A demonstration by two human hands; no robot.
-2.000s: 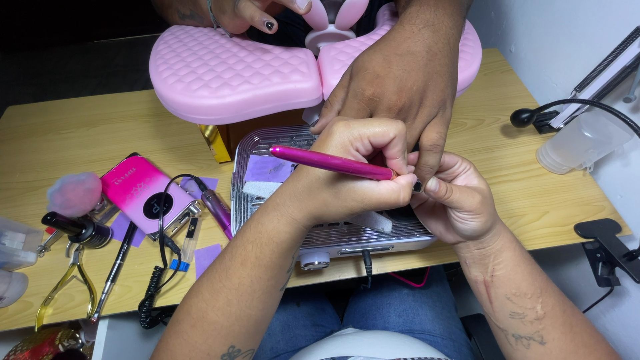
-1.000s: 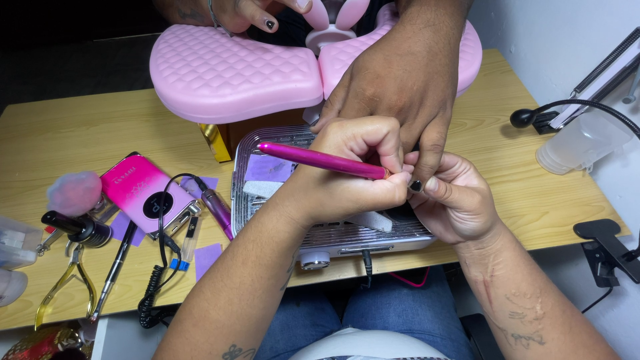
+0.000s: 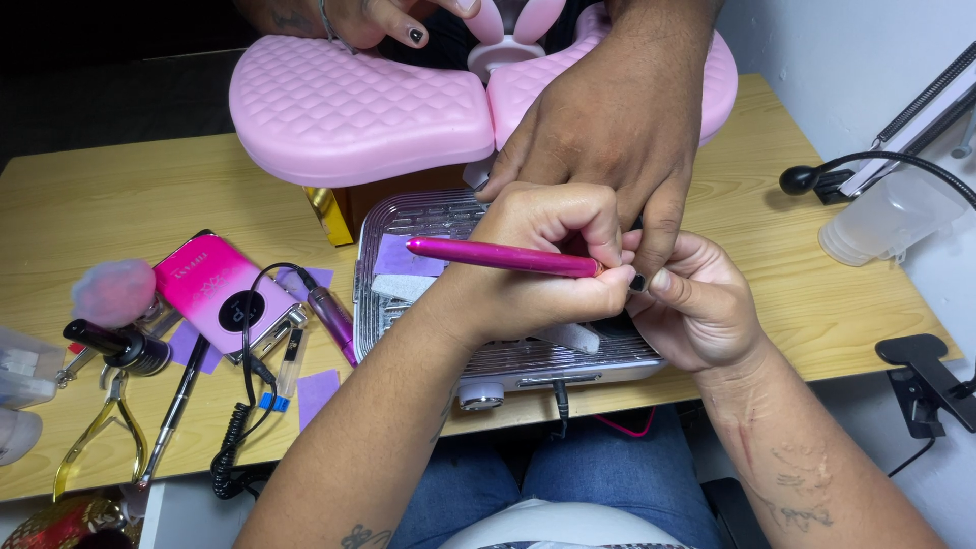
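My left hand [image 3: 553,263] pinches a slim magenta metallic pen-shaped handle [image 3: 503,255]. Its lower end is hidden by my fingers, close beside the dark-polished nail [image 3: 638,282] of another person's finger. My right hand [image 3: 694,301] holds that finger between thumb and fingers. The other person's hand [image 3: 610,130] reaches down over a pink quilted armrest [image 3: 358,107]. Under my hands stands a nail dust collector [image 3: 370,305] with a metallic grille. A pale nail file [image 3: 572,337] and another nail file [image 3: 404,287] lie on it, near a purple square [image 3: 408,255].
Left on the wooden table [image 3: 99,183] are a pink nail drill unit [image 3: 221,286], its purple handpiece [image 3: 332,324], a black polish bottle [image 3: 122,347], gold-handled nippers [image 3: 114,419] and a fluffy brush [image 3: 114,293]. At right are a clear plastic cup [image 3: 877,229] and a black clamp [image 3: 915,374].
The magenta handle has tilted slightly in my left hand since the oldest frame. My right hand keeps its hold on the finger.
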